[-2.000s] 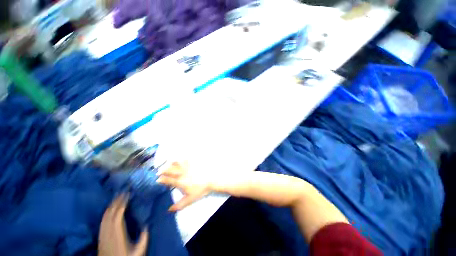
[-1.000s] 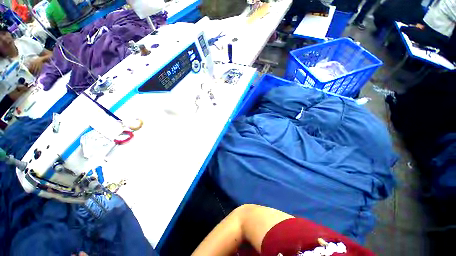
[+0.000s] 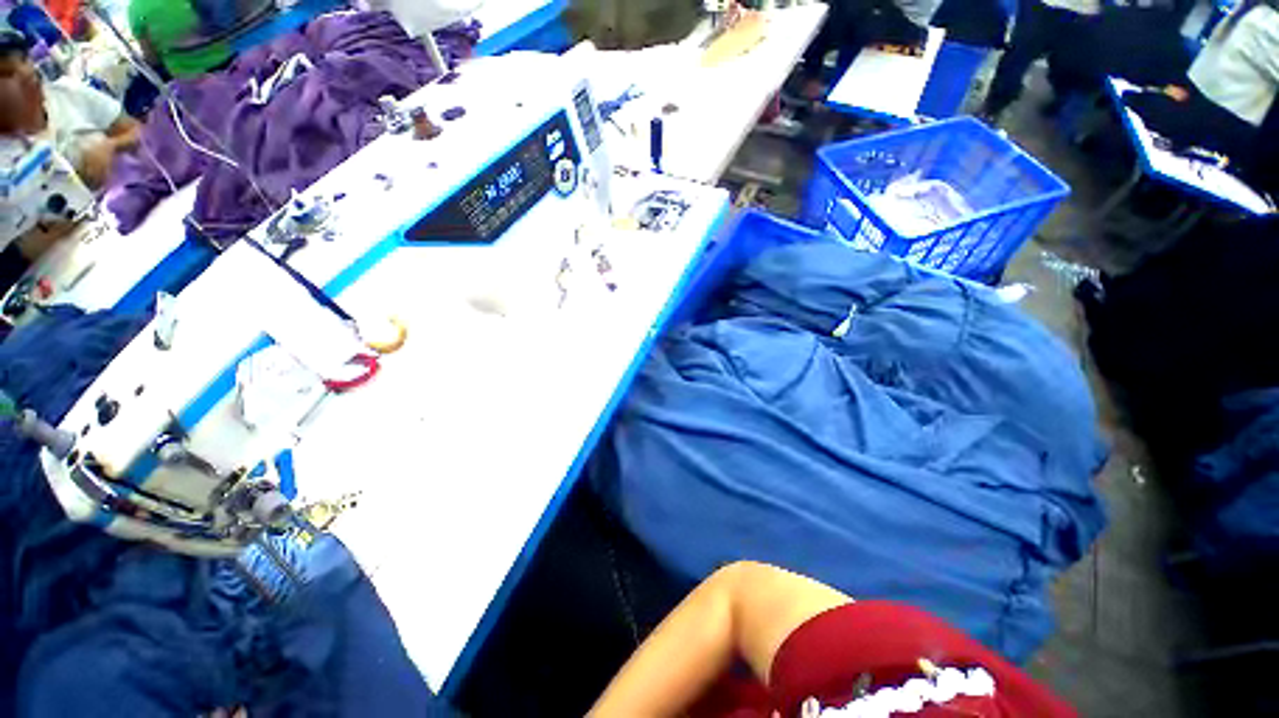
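Dark-blue cloth lies under and in front of the sewing machine at lower left. Part of it is under the needle area, and puckered cloth shows beside the presser foot. A sliver of skin, likely my left hand, shows at the bottom edge on the cloth; its grip is hidden. My right forearm and elbow come in at the bottom centre with a red sleeve; my right hand is cut off by the bottom edge.
Red and yellow finger loops lie by the machine head. A blue cloth heap sits right of the table, below its edge. Behind are a blue crate, purple cloth and people at other stations.
Two seconds ago both hands were at the cloth by the needle. Now the right hand is out below the picture and the view has turned right. Since one second ago little has changed.
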